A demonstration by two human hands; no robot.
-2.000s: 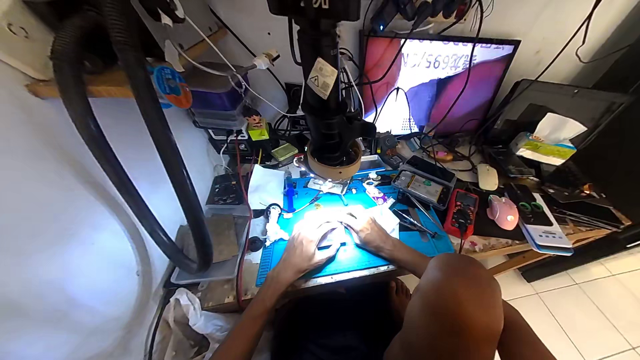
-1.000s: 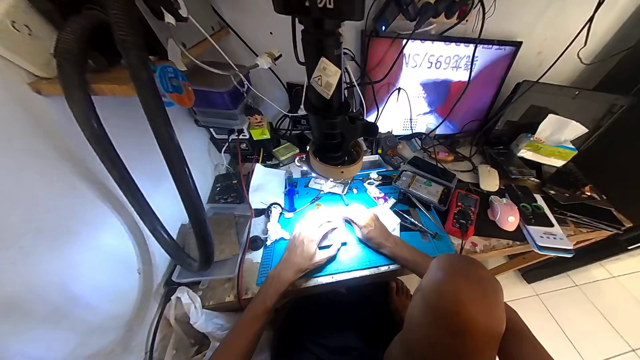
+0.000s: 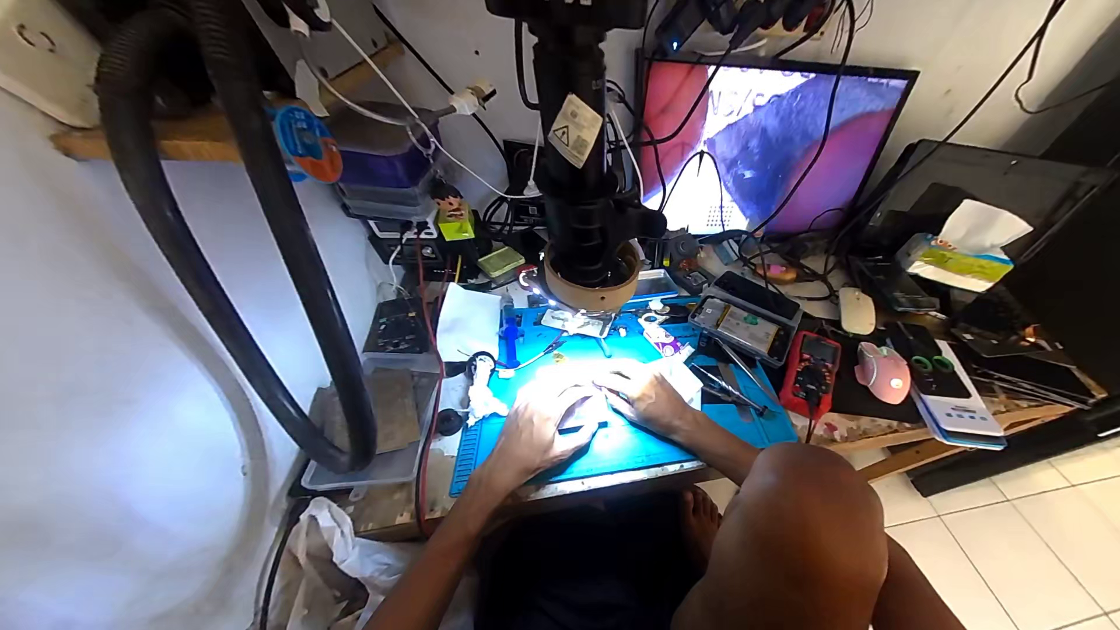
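Both my hands rest over a blue silicone work mat under a bright glare. My left hand (image 3: 544, 429) curls around a small pale object (image 3: 584, 409), washed out by the light, its kind unclear. My right hand (image 3: 646, 394) has its fingertips at the object's upper right edge. Above them hangs a microscope (image 3: 588, 254) on a black column. On the monitor (image 3: 770, 149) behind, large blurred fingertips flank a dark surface with printed characters.
Right of the mat lie a tray with an opened phone (image 3: 737, 327), a red multimeter (image 3: 811, 374), tweezers (image 3: 731, 388) and a pink mouse (image 3: 883, 373). A blue syringe-like tube (image 3: 510, 337) is at the left. Black hoses (image 3: 289, 306) hang at far left.
The magnified picture on the monitor has changed: printed characters have moved to its top and a dark surface fills its middle. My hands have stayed nearly in place.
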